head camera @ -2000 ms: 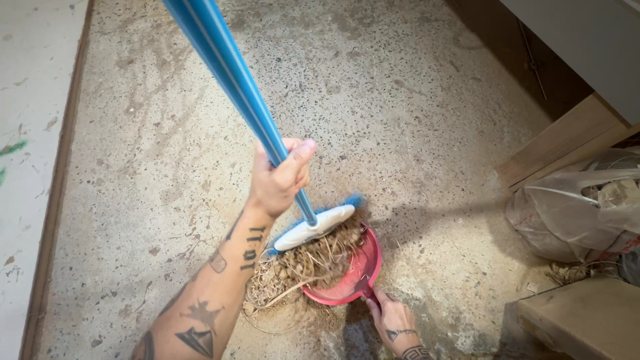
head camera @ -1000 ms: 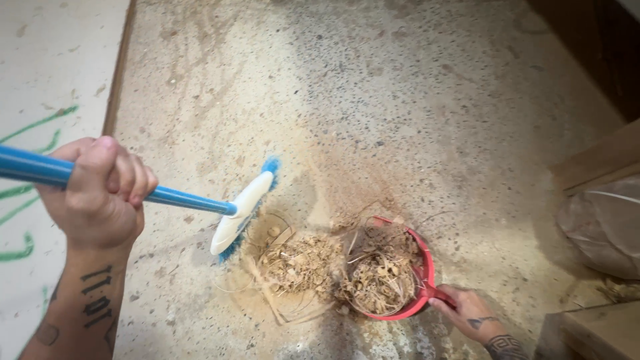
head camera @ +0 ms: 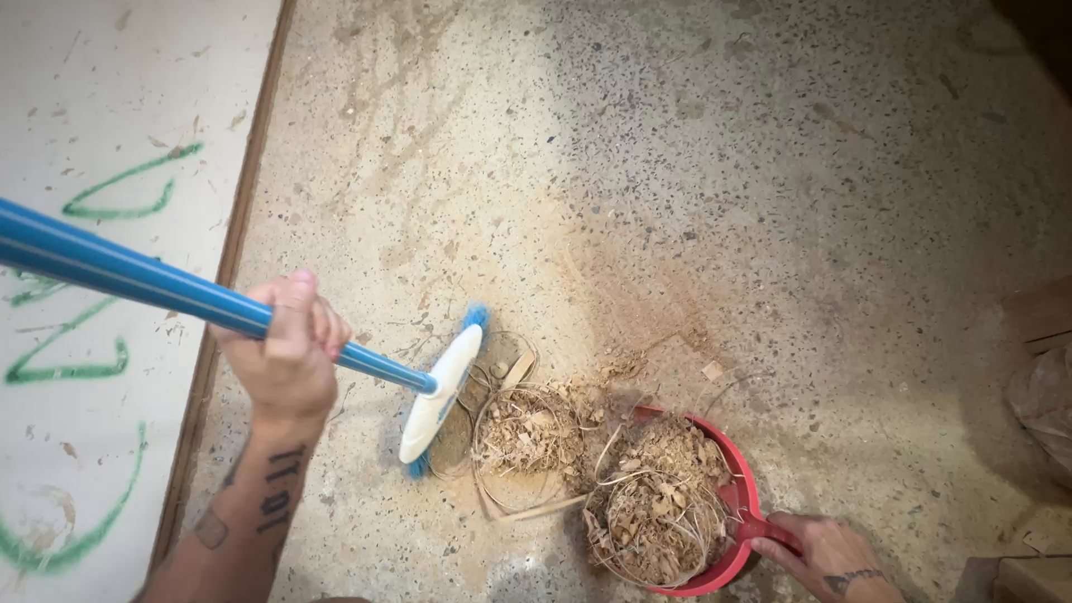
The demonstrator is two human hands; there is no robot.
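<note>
My left hand (head camera: 289, 347) is closed around the blue handle of a broom (head camera: 442, 392), whose white head with blue bristles rests on the floor left of a pile of wood shavings and strips (head camera: 532, 431). At the lower right, my right hand (head camera: 816, 553) grips the short handle of a red dustpan (head camera: 741, 469). A heap of shavings, dust and thin curled strands (head camera: 662, 502) fills most of the pan and hides much of its inside. The loose pile lies between the broom head and the pan.
A white board (head camera: 126, 100) with green painted marks and a brown edge lies along the left. The speckled floor (head camera: 670, 151) has fine dust on it. At the right edge are a wooden piece (head camera: 1038, 314) and a plastic bag (head camera: 1047, 406), with a box-like object (head camera: 1030, 579) below.
Two seconds ago the broom head was against the dustpan; now it stands left of the loose pile. My left hand has moved left with the handle. The view has shifted left.
</note>
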